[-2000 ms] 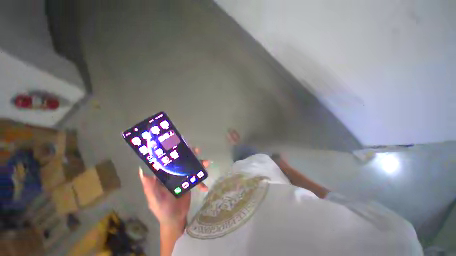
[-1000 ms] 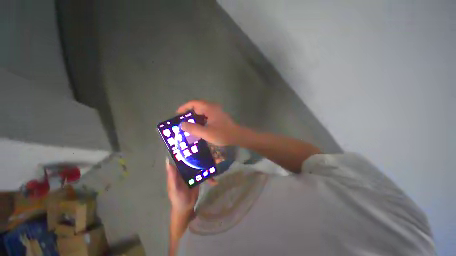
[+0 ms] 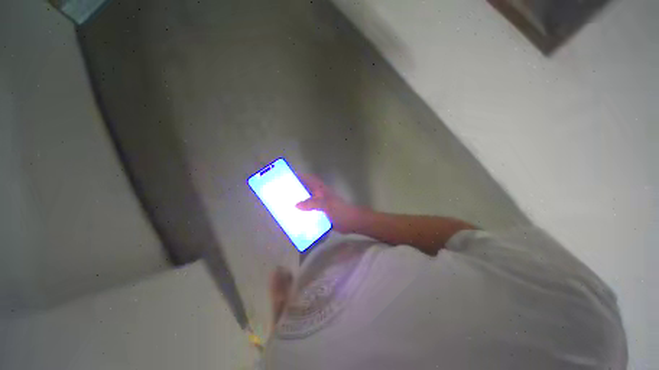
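The smartphone (image 3: 278, 209) is a slab with a glaring white-blue screen, tilted above the grey floor. My right hand (image 3: 320, 204) holds it at its right edge, with the thumb over the screen and the other fingers mostly hidden. My left hand (image 3: 280, 283) is small, dark and blurred below the phone, in front of the shirt and apart from the phone. Whether its fingers are open cannot be made out.
Pale walls stand on the left (image 3: 50, 217) and right (image 3: 563, 130), with the grey floor (image 3: 238, 94) between them. A brown-grey framed thing (image 3: 545, 25) is at the top right. A pale teal-edged thing (image 3: 81, 10) is at the top left. A small yellow mark (image 3: 254, 340) shows low down.
The screen has gone from app icons to bright white. My right hand has come from the side and taken the phone; my left hand has let go and dropped. The cartons have left the view.
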